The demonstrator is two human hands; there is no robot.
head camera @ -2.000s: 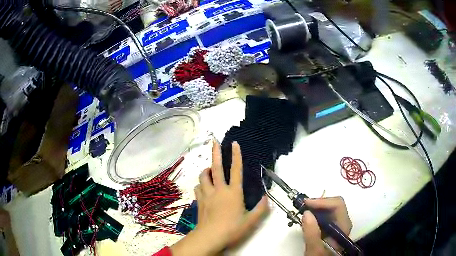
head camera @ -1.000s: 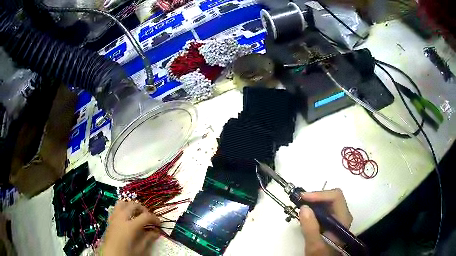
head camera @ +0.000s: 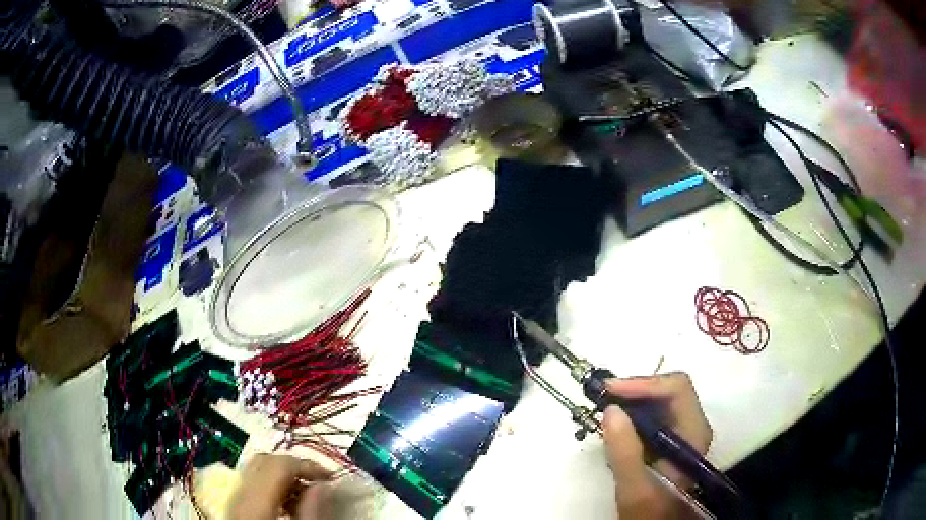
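My right hand (head camera: 655,437) holds the dark soldering iron (head camera: 660,437). Its metal tip and thin guide tube point up-left, over or beside the lower edge of the dark panel stack (head camera: 518,254). Two panels with green strips, one of them a glossy panel (head camera: 432,427), lie below the stack. My left hand (head camera: 289,488) is blurred and cut off by the bottom edge, fingers curled just below the pile of red and black leads (head camera: 315,371). Whether it holds a lead cannot be made out. Panels with wires (head camera: 168,406) lie in a heap at the left.
The fume hood (head camera: 305,269) stands behind the leads. A soldering station (head camera: 660,193), a solder spool (head camera: 589,36) and bundled leads (head camera: 386,112) are at the back. Red loops (head camera: 729,320) lie at right, a brown box (head camera: 86,274) at left. A blurred red shape (head camera: 888,71) is at upper right.
My left hand has gone from the panel stack to the lead pile, then slightly lower. The lower green-striped panels now lie uncovered. The iron has shifted slightly left and stays in my right hand.
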